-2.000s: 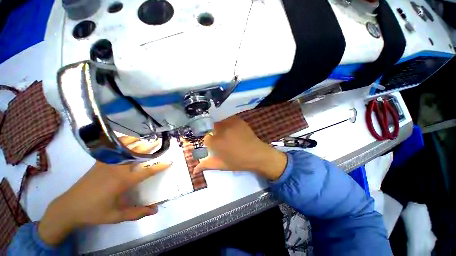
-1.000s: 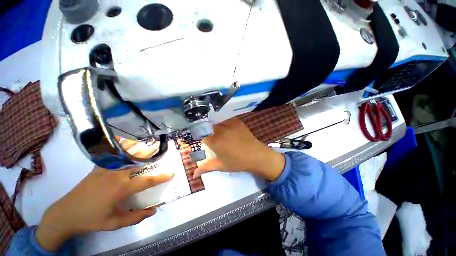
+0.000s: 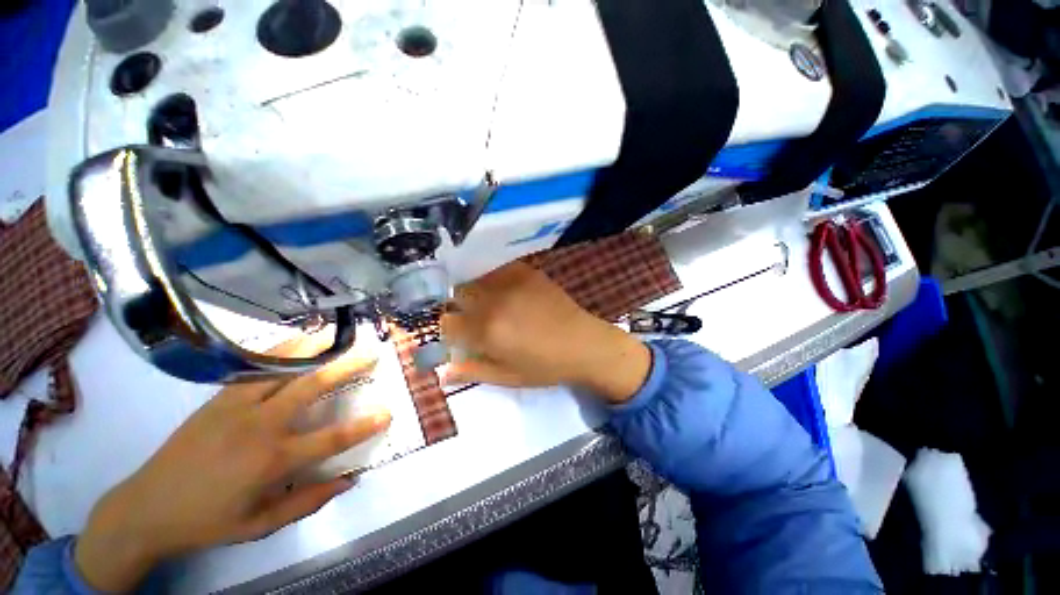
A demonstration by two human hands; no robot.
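A narrow plaid band (image 3: 431, 407) runs from the needle area toward the table's front edge. My left hand (image 3: 238, 447) lies flat with fingers spread on a pale sheet (image 3: 389, 444) left of the band, its fingertips short of the band. My right hand (image 3: 535, 331) is bent at the band's right side by the presser foot (image 3: 409, 323), fingertips down; whether it pinches the cloth is hidden. The sewing machine head (image 3: 349, 128) stands over the work. Its shiny looped guard (image 3: 134, 279) hangs above my left fingers.
Plaid pieces (image 3: 41, 296) are stacked at the left, and another plaid piece (image 3: 616, 273) lies by the machine arm. Dark snips (image 3: 668, 323), a thin hooked rod (image 3: 744, 277) and red-handled scissors (image 3: 846, 265) lie to the right.
The whole view has shifted, so the machine sits further left. My left hand's fingers have shifted on the pale sheet. My right hand stays by the presser foot.
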